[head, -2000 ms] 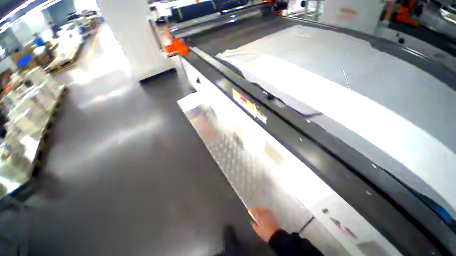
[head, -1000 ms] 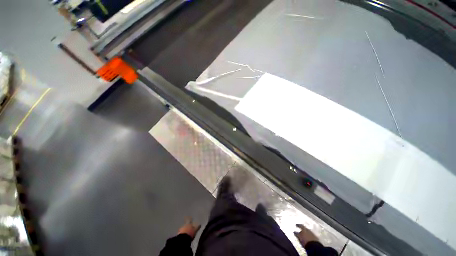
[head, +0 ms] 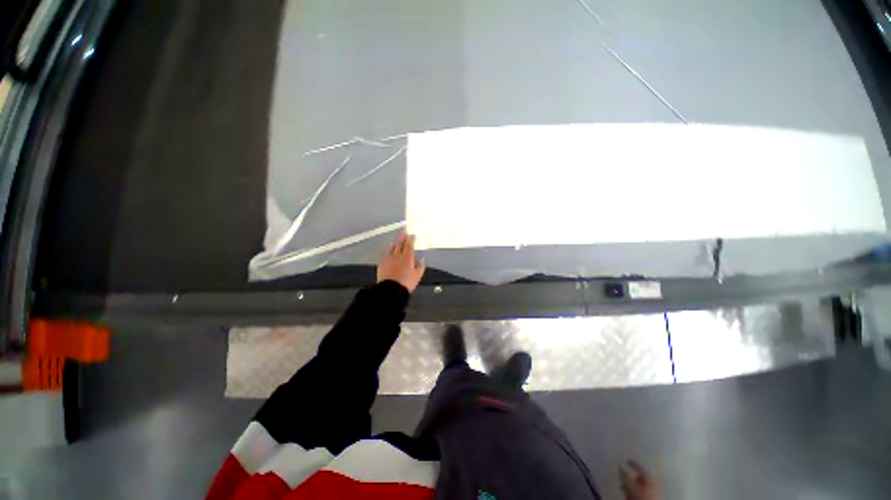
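The grey fabric lay [head: 508, 83] is spread on the cutting bed, with wrinkles in its thin shiny cover near the front left corner. A bright white band [head: 635, 186] with straight edges lies across it. My left hand [head: 401, 264] reaches over the machine edge rail [head: 508, 302], its fingertips at the band's front left corner; no grasp shows. My right hand [head: 640, 481] is low at the bottom edge, small, blurred and partly cut off, away from the bed, with nothing visible in it.
My feet are on the metal tread-plate step [head: 293, 361] along the bed. An orange housing [head: 68, 342] stands at the left end of the rail. Dark bare bed surface [head: 166, 146] shows left of the lay. A small dark device [head: 615, 290] sits on the rail.
I now face the bed squarely from the step. My left hand has moved from beside my body out to the white band's corner. My right hand is now near the bottom edge.
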